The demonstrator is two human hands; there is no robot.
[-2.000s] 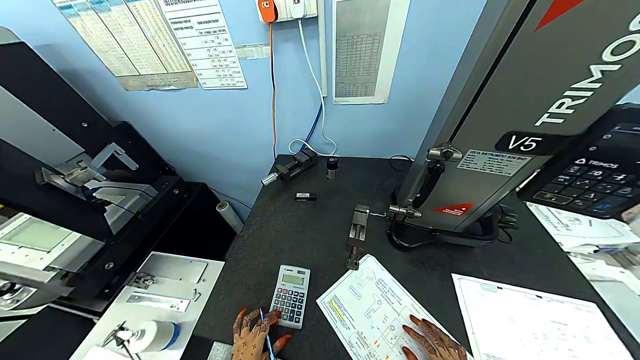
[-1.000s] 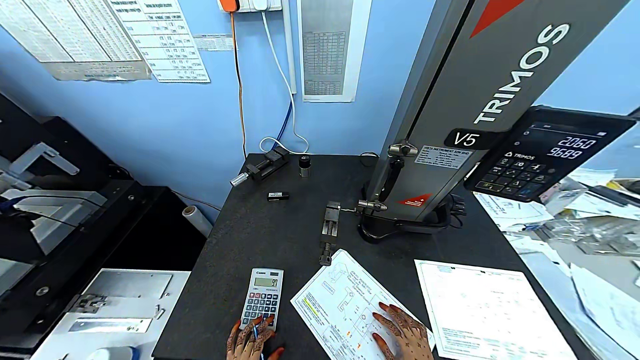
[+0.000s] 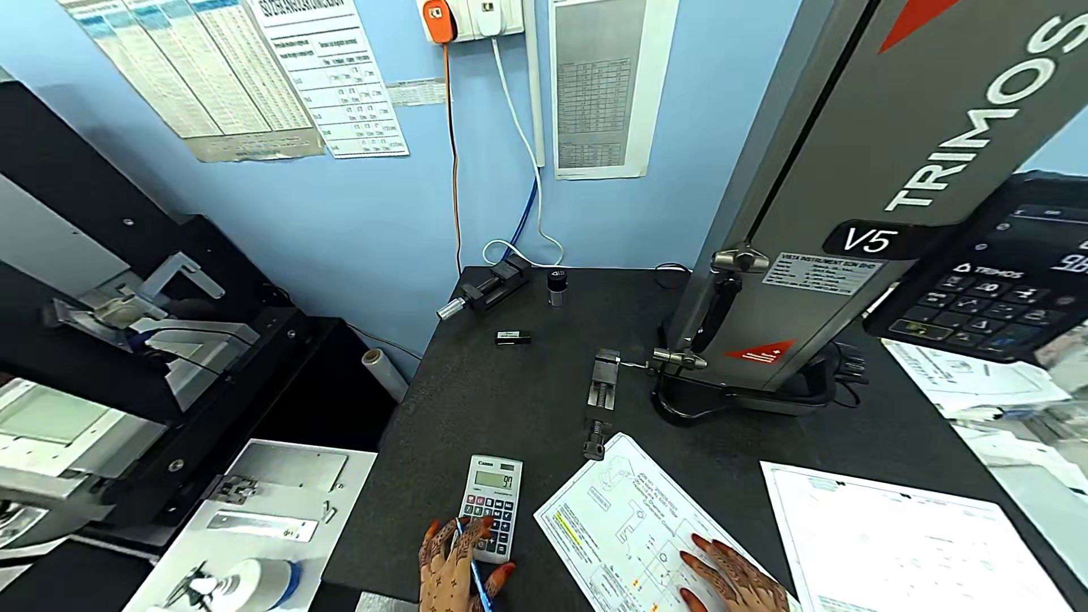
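Note:
My left hand (image 3: pixel 459 568), patterned with henna, is at the bottom centre with a blue pen (image 3: pixel 476 574) between its fingers. Its fingertips lie on the lower keys of a grey Canon calculator (image 3: pixel 495 476), which shows digits. My right hand (image 3: pixel 733 578) rests with spread fingers on a printed technical drawing (image 3: pixel 616 518) with yellow highlighting. Beyond that sheet's top corner sits a small steel vise (image 3: pixel 603 387), met by the thin probe (image 3: pixel 636 365) of a Trimos V5 height gauge (image 3: pixel 782 289).
A second printed sheet (image 3: pixel 918 535) lies at right. The gauge's display panel (image 3: pixel 994 280) overhangs more papers. Behind are a second small vise (image 3: pixel 501 285), a black-capped bottle (image 3: pixel 557 287) and a small black block (image 3: pixel 512 337). A measuring machine (image 3: pixel 170 340) and a white tray (image 3: pixel 340 501) stand left.
The view has swung between frames. My left hand stays at the calculator, its fingers moving from beside it two seconds ago onto the keys. My right hand remains on the drawing.

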